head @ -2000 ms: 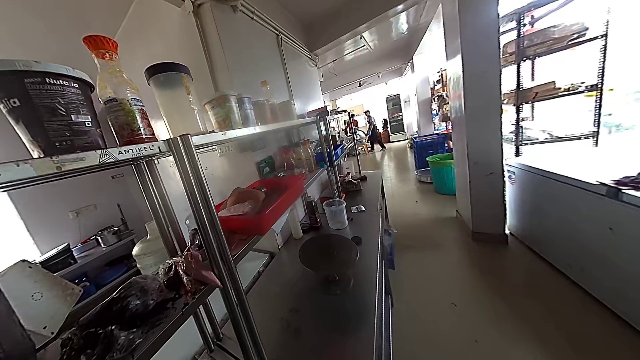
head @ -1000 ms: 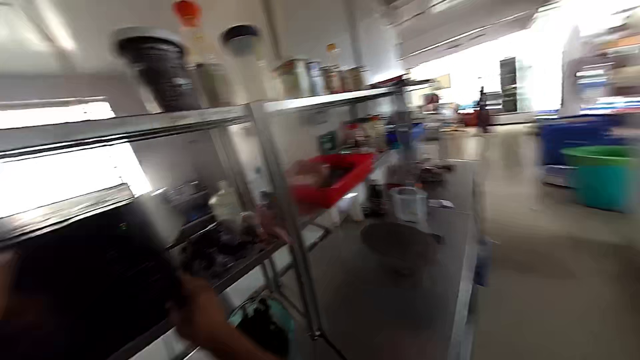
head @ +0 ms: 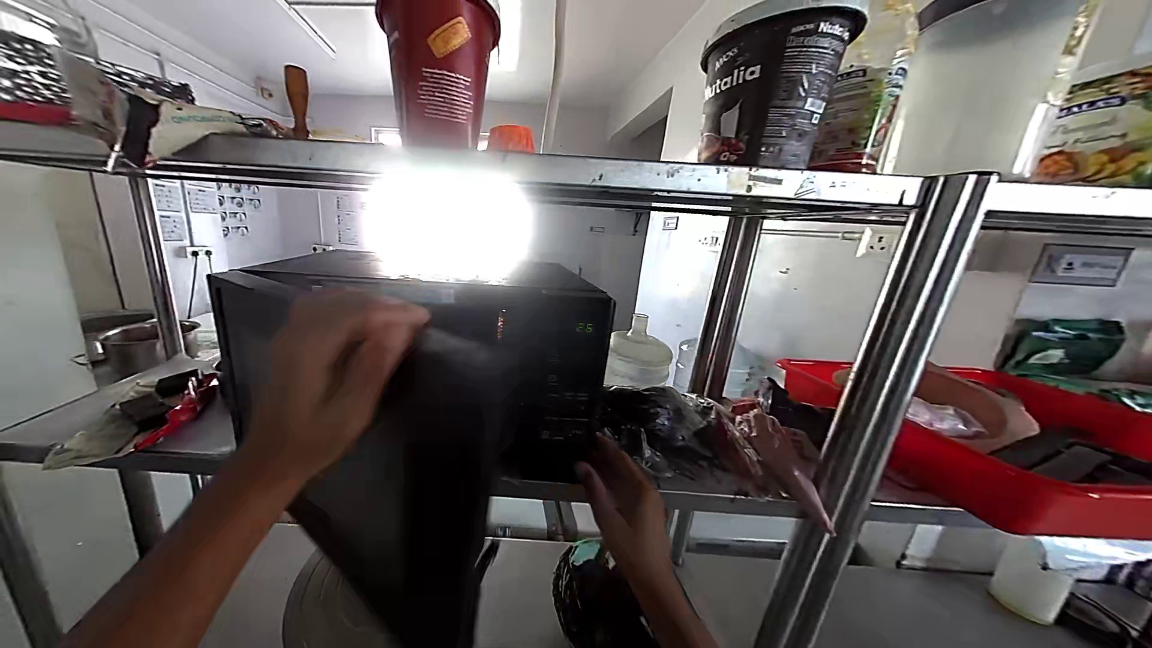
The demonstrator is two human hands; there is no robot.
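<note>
A black microwave oven (head: 553,387) with a lit display stands on the middle shelf of a steel rack. Its black door (head: 405,486) is swung partly open toward me. My left hand (head: 337,369) grips the door's upper edge, its fingers curled and blurred. At the microwave's lower right corner is my right hand (head: 630,508), its fingers apart, at or near the casing; whether they touch it cannot be told. The inside of the oven is hidden behind the door and my left hand.
Plastic packets (head: 666,427) lie right of the microwave, beside a rack post (head: 886,387). A red tray (head: 1035,508) holds further things. Tubs, including a black Nutalia tub (head: 774,90), stand on the upper shelf (head: 621,175). A dark, round thing (head: 589,598) is below my right hand.
The view has swung left from the aisle to the microwave. Both hands now show at it, with the left on the door; two seconds ago neither hand was in view.
</note>
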